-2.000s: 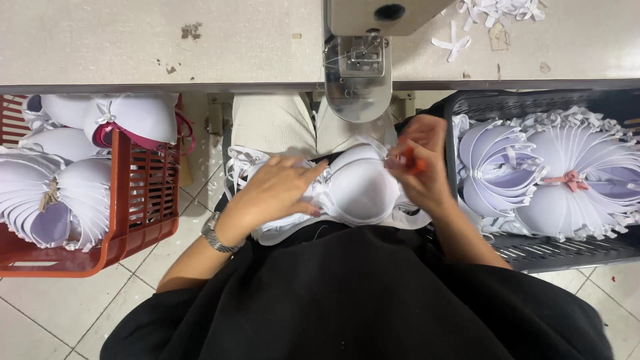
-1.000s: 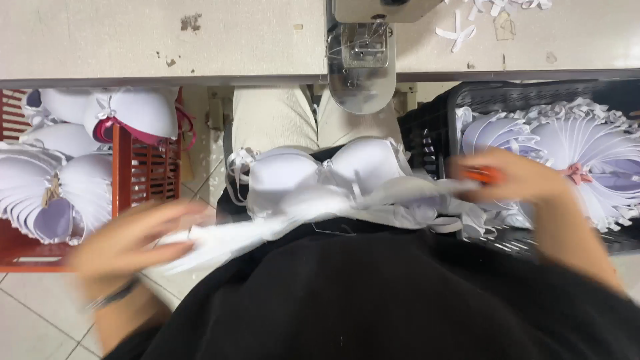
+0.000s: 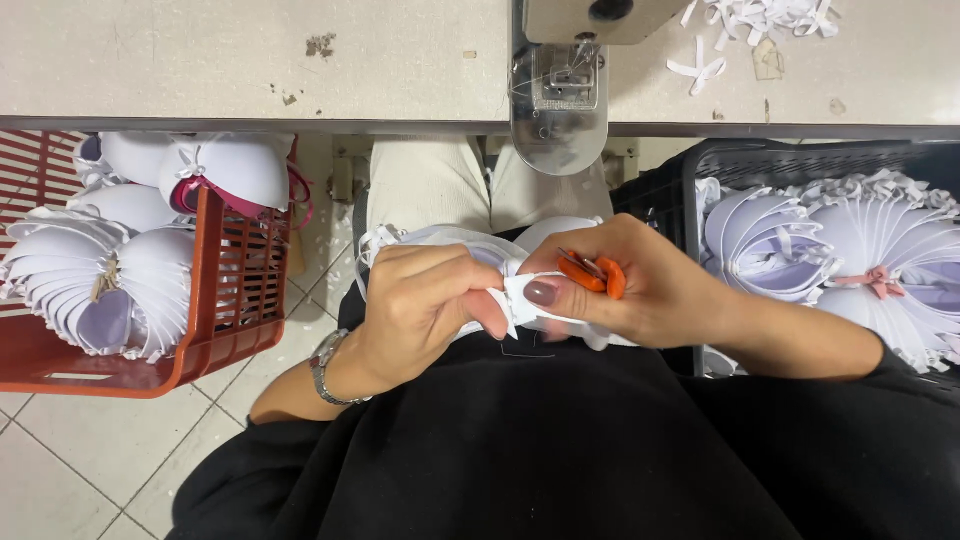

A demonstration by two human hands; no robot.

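Observation:
A white bra lies across my lap, its cups partly covered by my hands. My left hand, with a metal watch on the wrist, pinches a white fabric end between thumb and fingers. Close beside it, my right hand holds the adjoining piece of white band under its thumb. The same hand also keeps a pair of orange-handled thread snips against its fingers. Both hands nearly meet above the black garment I wear. Most of the bra's band is hidden behind my fingers.
Ahead stands a sewing machine on a worn table, with small white ribbon bows at the right. A red plastic crate on the left and a black crate on the right hold stacked white bras. Below is a tiled floor.
A second ago my hands were far apart with the white band stretched between them; now they have come together over my lap. The orange snips have stayed in my right hand.

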